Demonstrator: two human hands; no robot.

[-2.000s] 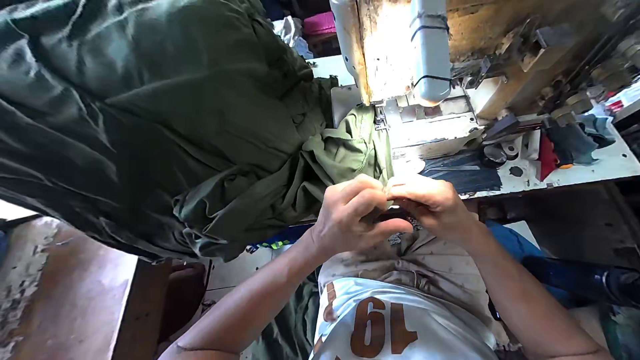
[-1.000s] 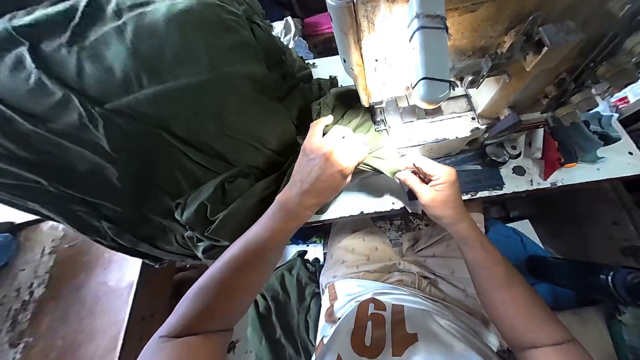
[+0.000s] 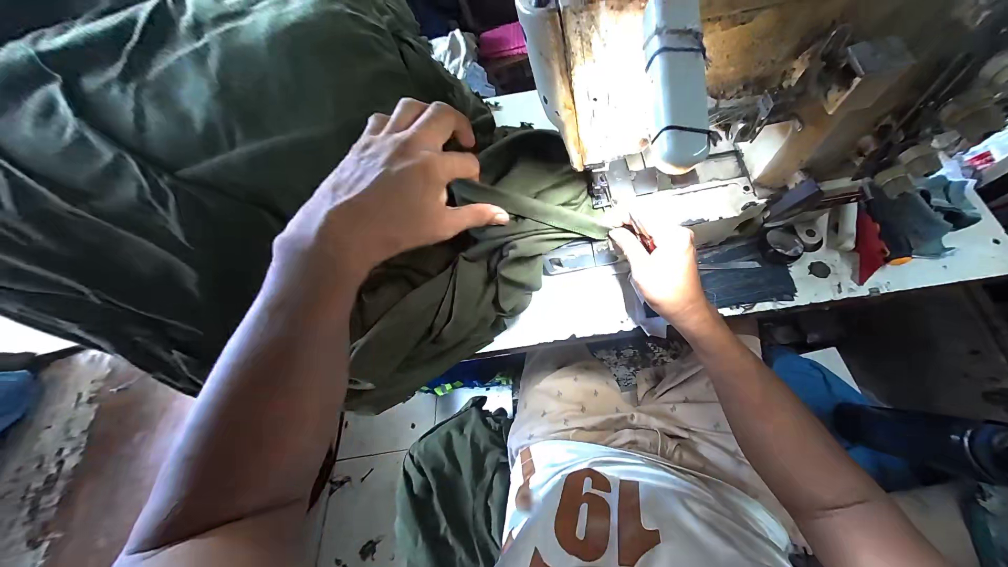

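Dark green fabric [image 3: 441, 307] lies bunched on the white table at the left of the sewing machine [image 3: 606, 87]. My left hand [image 3: 402, 181] grips a folded strip [image 3: 535, 209] of this fabric between thumb and fingers. The strip runs right to my right hand [image 3: 661, 260], which pinches its end just in front of the machine's presser foot area [image 3: 602, 189]. A small reddish-brown tool [image 3: 642, 234], its kind unclear, is also in my right hand. The fabric's edge lies close beside the needle plate, and the needle itself cannot be made out.
A large heap of green cloth [image 3: 157, 142] fills the left side. On the table [image 3: 929, 276] at right are dark scraps [image 3: 748, 279], a red scrap [image 3: 870, 244] and small round metal parts [image 3: 783, 244]. More green cloth [image 3: 457, 480] hangs below the table's front edge.
My left hand has moved left and up along the fabric, away from my right hand. Two seconds ago both hands were together in front of the table edge; now the strip is stretched between them.
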